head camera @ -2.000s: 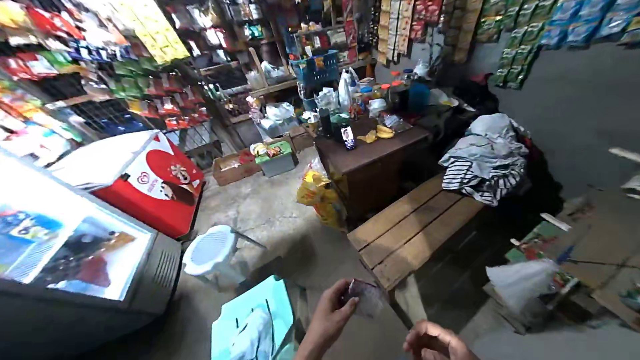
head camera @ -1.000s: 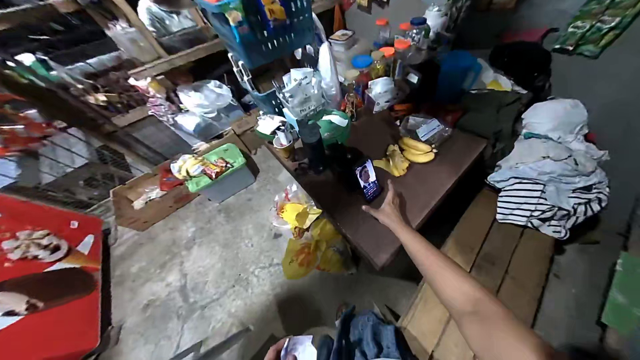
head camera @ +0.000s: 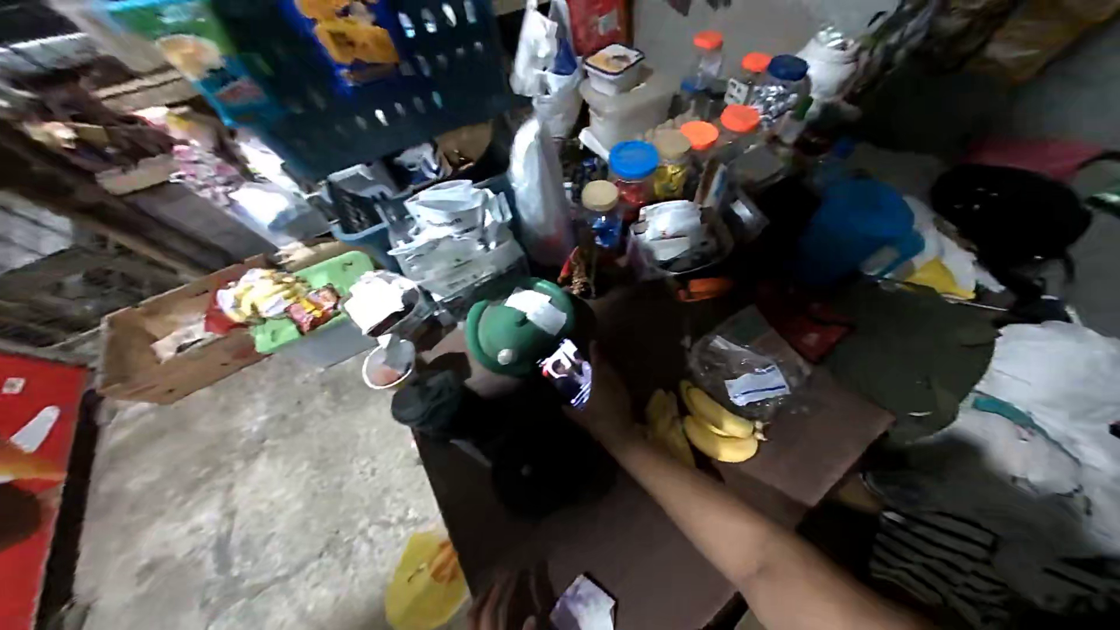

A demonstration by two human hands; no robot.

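My right hand [head camera: 602, 394] is shut on a smartphone [head camera: 567, 372] with a lit screen, held over the brown table [head camera: 560, 542] beside a green rounded lid or container [head camera: 521, 328]. Bananas [head camera: 722, 429] lie just right of my wrist. At the bottom edge is my left hand [head camera: 507, 602], its fingers blurred and partly cut off. A small pale purple piece of paper or packet [head camera: 584, 605] is beside it; whether the hand touches it cannot be told. A dark, indistinct object [head camera: 542, 464] stands left of my forearm.
Jars with coloured lids [head camera: 633, 166] crowd the table's back, near a clear plastic bag [head camera: 752, 372]. A blue basket [head camera: 402, 96] hangs at upper left. On the floor are a cardboard box [head camera: 149, 367], a green-topped bin [head camera: 324, 341] and a yellow plastic bag [head camera: 424, 582]. Clothes [head camera: 1050, 394] lie at right.
The phone, lying on the table with my right hand reaching to it one second ago, is now in that hand and farther back by the green lid. The view has moved closer to the table.
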